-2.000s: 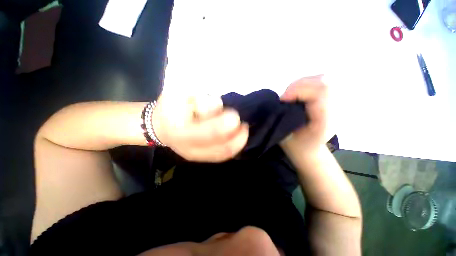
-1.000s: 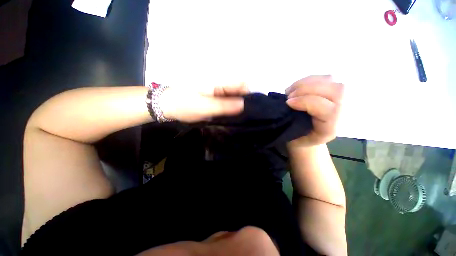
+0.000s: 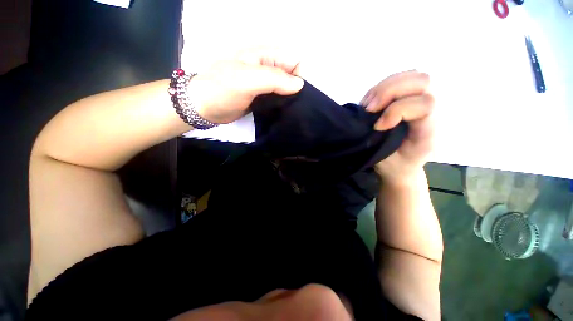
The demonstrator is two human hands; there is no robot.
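A dark garment is stretched between my two hands over the near edge of the white table, its plain black face showing. It hangs down towards my lap, where a small patch of brownish pattern shows. My left hand, with a beaded bracelet at the wrist, pinches the garment's upper left edge between thumb and fingers. My right hand grips the bunched right part, fingertips on top. Whether the right hand also holds a small tool cannot be seen.
The white table bears a dark pen-like stick and a red ring at the right. A black surface lies at the left, with a pale piece at the top. A small round fan stands at lower right.
My left hand has moved up and now pinches the garment's edge, spreading the cloth wider. My right hand keeps its hold. The view has shifted, so the ring and pale piece sit nearer the top.
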